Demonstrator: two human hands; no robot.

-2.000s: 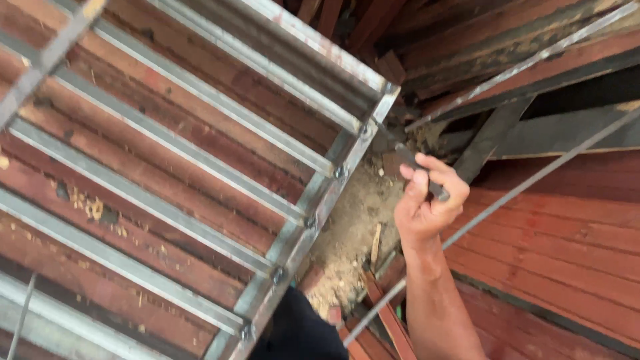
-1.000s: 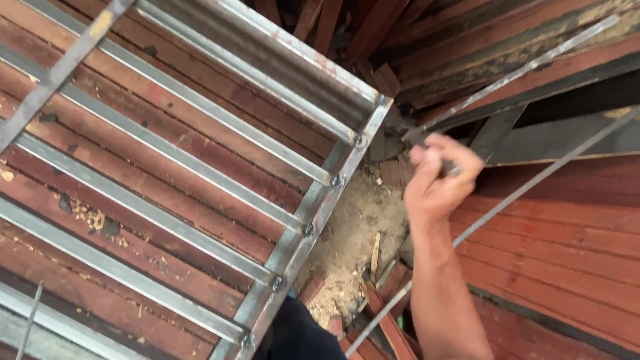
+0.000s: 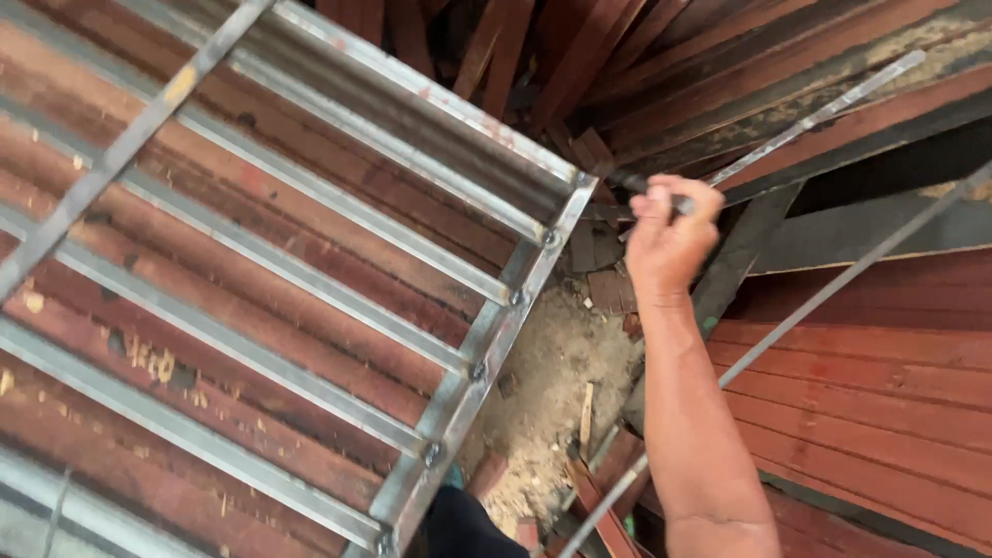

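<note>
My right hand (image 3: 673, 232) is closed around a dark, blurred hand tool (image 3: 632, 180), whose kind I cannot tell. The tool's far end points left, close to the upper right corner of a welded steel frame (image 3: 496, 360); whether they touch is unclear. Parallel square steel tubes (image 3: 341, 209) run across the frame and meet its end bar at dark weld beads (image 3: 478, 370). A flat metal bar (image 3: 139, 139) lies across the tubes at the upper left. My left hand is out of view.
Reddish wooden boards (image 3: 310, 325) lie beneath the frame, with more planks (image 3: 860, 387) at the right. A thin metal rod (image 3: 821, 298) slants past my forearm. Sawdust and wood scraps (image 3: 535, 473) cover the ground beside a dark-clothed leg (image 3: 469, 527).
My right hand has moved up from its place two seconds ago, still holding the tool, which now points toward the frame's corner.
</note>
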